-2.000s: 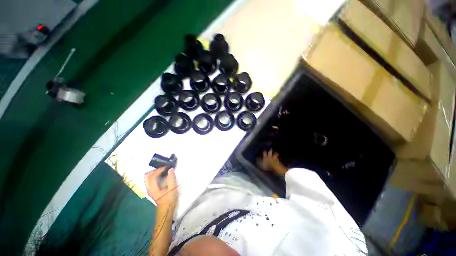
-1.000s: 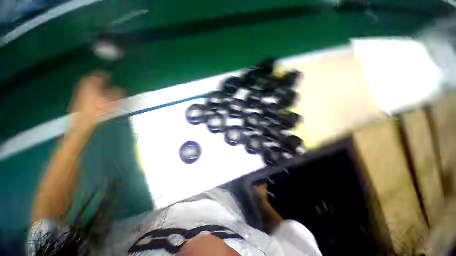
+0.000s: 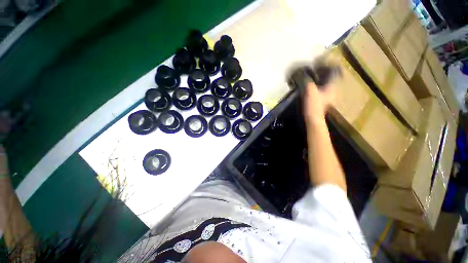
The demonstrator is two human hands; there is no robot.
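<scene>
Black flanged collars (image 3: 208,105) stand grouped in rows on the white sheet (image 3: 179,154), and one single collar (image 3: 156,162) sits apart, nearer me. My right hand (image 3: 317,97) is raised over the far edge of the black bin (image 3: 267,192), beside the cartons. It is motion-blurred and holds dark parts that look like black collars, at least two; their exact number is unclear. My left forearm shows at the lower left edge; the hand itself is cut off by the picture's edge.
A green conveyor belt (image 3: 102,51) with a pale edge rail (image 3: 66,159) runs along the left. Cardboard cartons (image 3: 379,102) stand at the right, against the bin. Small bright specks lie inside the bin. A bright white surface is at the top.
My right hand has risen out of the bin with dark parts in it. My left hand has left the single collar on the sheet, reached over the belt, and gone out at the left.
</scene>
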